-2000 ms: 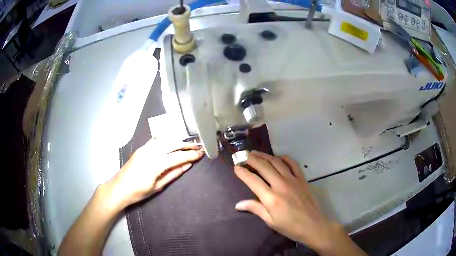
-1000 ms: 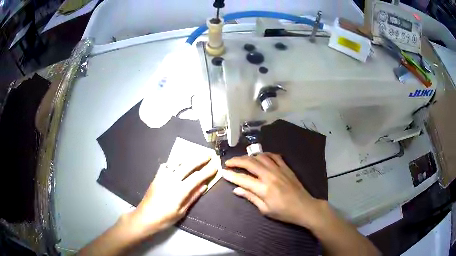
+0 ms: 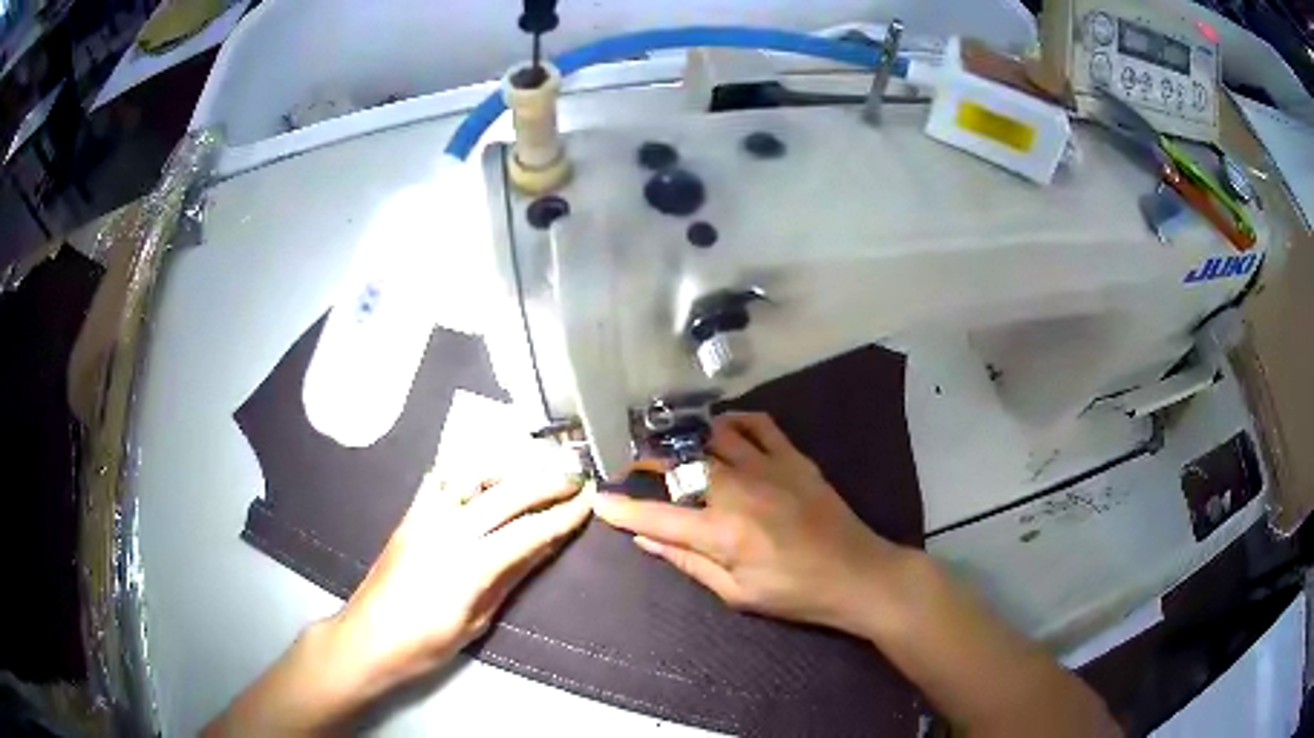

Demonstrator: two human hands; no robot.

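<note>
The dark brown-purple garment panel (image 3: pixel 620 613) lies under the sewing machine (image 3: pixel 850 216), its stitched edge running along the lower left. The patch pocket (image 3: pixel 468 421) looks white under the lamp and lies on the panel, mostly covered by my left hand. My left hand (image 3: pixel 468 541) lies flat with fingertips on the pocket beside the presser foot (image 3: pixel 584 459). My right hand (image 3: pixel 764 526) rests on the panel right of the foot, fingers pointing left, index fingertip almost meeting the left fingertips. The needle tip is hard to make out.
The glaring sewing lamp (image 3: pixel 368 346) hangs left of the machine head. A thread guide post (image 3: pixel 536 137) stands on the head. A white box with yellow label (image 3: pixel 994 123), a control box (image 3: pixel 1146 65) and orange and green handled items (image 3: pixel 1210 195) are behind. Taped table edge (image 3: pixel 144 389) at left.
Since one second ago, the view has shifted, and the right hand's fingers reach around the knob by the foot. Since two seconds ago, the panel has turned and the left hand covers the pocket.
</note>
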